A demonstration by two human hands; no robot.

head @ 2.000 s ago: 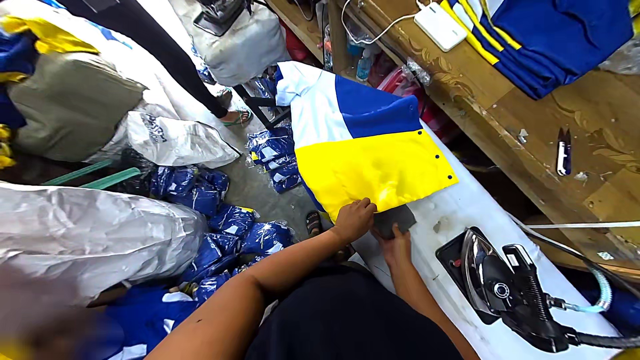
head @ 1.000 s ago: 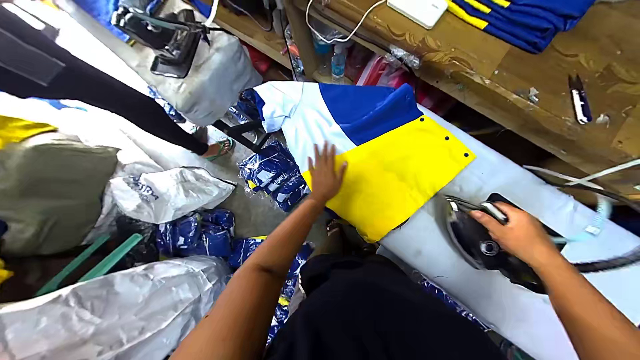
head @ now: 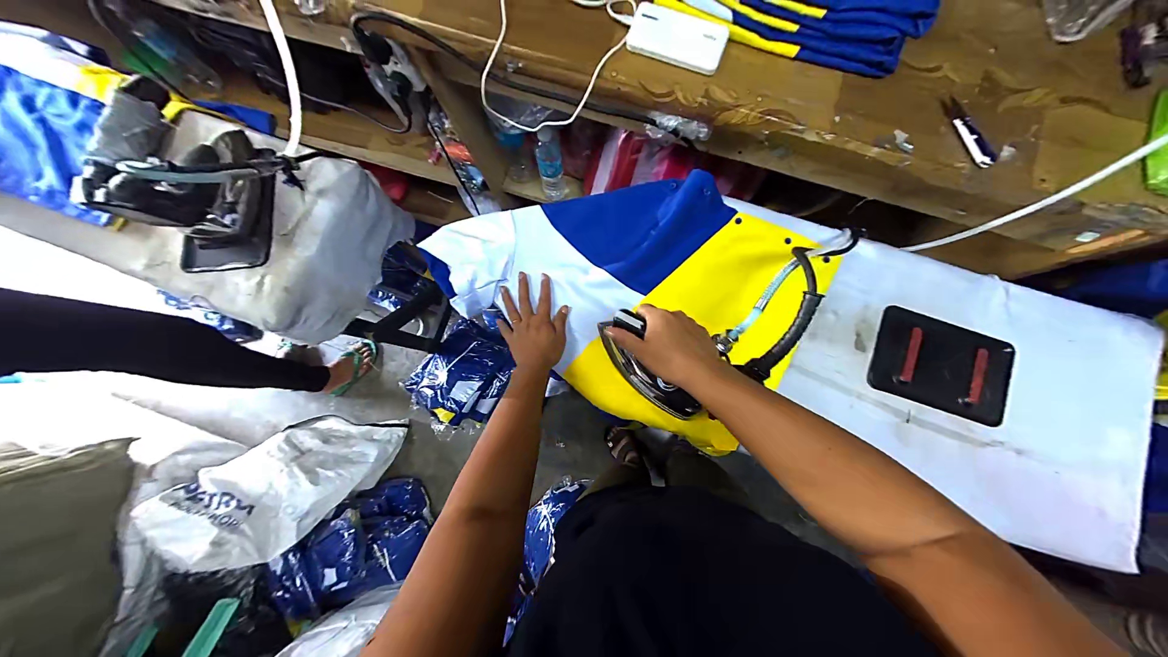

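Note:
A white, blue and yellow garment (head: 602,255) lies spread over a white padded ironing board (head: 1077,456). My left hand (head: 534,328) rests flat on its white part with the fingers spread. My right hand (head: 671,347) grips the handle of a steam iron (head: 643,379), whose soleplate is on the yellow part. A hose and a black cord run from the iron's back across the yellow cloth. Right of the garment, a black iron rest (head: 942,365) with two red strips lies on the board.
A wooden table (head: 821,109) beyond holds folded blue-and-yellow garments (head: 839,27), a white device (head: 677,38) and thread snips (head: 969,132). At left, another iron (head: 182,182) stands on a covered board (head: 328,246), near a person's leg (head: 155,342). Bagged garments (head: 465,365) lie on the floor.
My right hand has brought the iron from its rest onto the yellow cloth. My left hand, on the yellow part a second ago, now lies on the white part.

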